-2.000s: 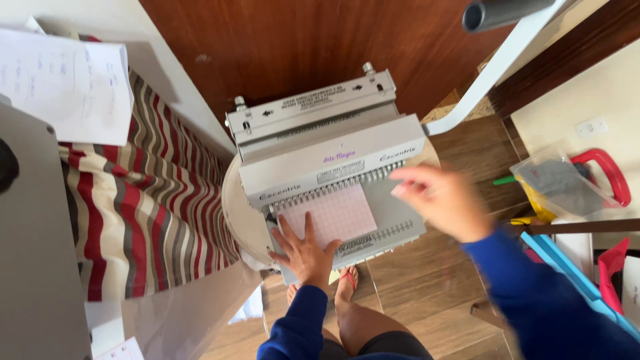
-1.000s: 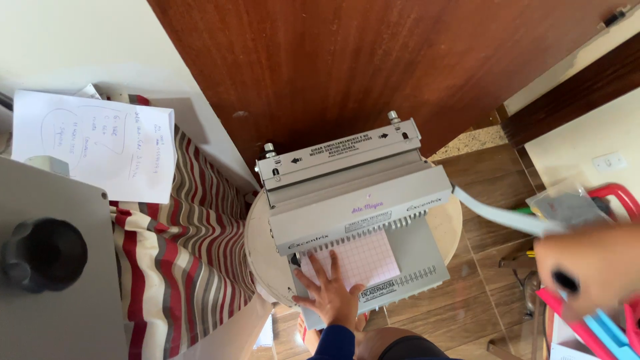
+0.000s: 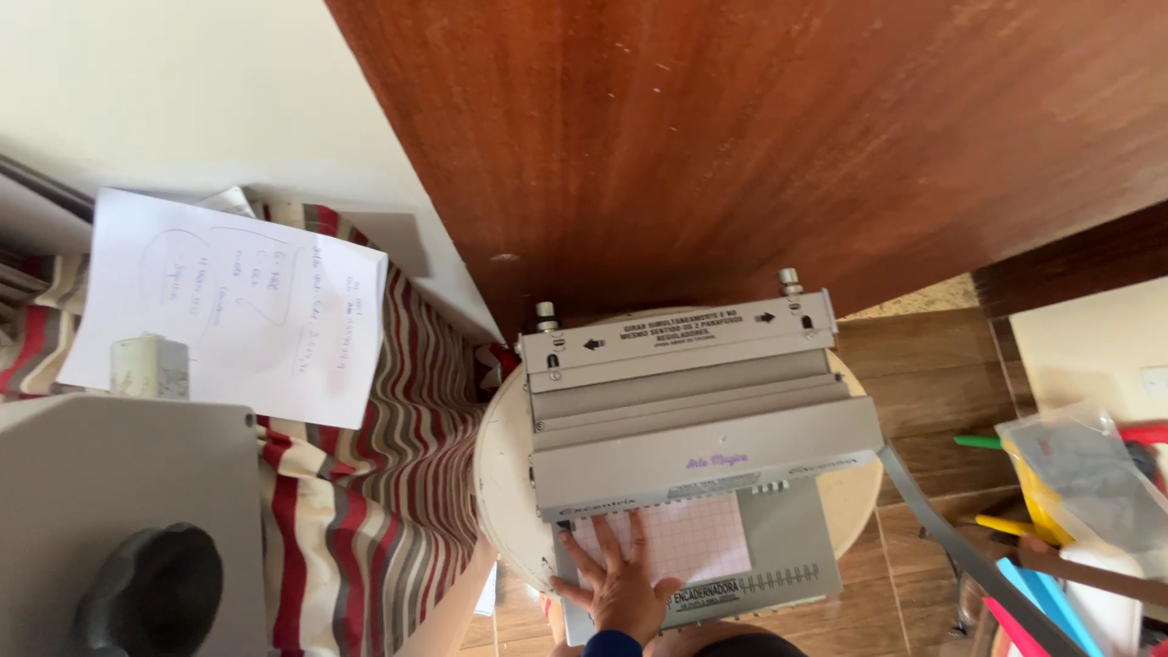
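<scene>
A grey metal binding machine (image 3: pixel 703 415) stands on a round cream stool (image 3: pixel 502 484), with two adjusting screws along its back bar. On its front plate lies a pink grid-patterned sheet or stack of paper (image 3: pixel 707 538), whose back edge meets the machine's front bar. My left hand (image 3: pixel 620 579) presses flat on the paper's left part, fingers spread. From the machine's right end a grey lever (image 3: pixel 949 538) runs down toward the lower right corner of the view. My right hand is out of view, so what it holds is hidden.
Left are a striped cloth (image 3: pixel 420 456), handwritten papers (image 3: pixel 228 301) and a grey machine with a black knob (image 3: pixel 151 593). A brown wooden panel (image 3: pixel 730 137) rises behind the binding machine. At the right are a plastic bag (image 3: pixel 1077 465) and several coloured items.
My right hand has gone from above the machine's right side to the lever, then out of view. The lever has come down toward me. My left hand stays on the paper. The view has shifted.
</scene>
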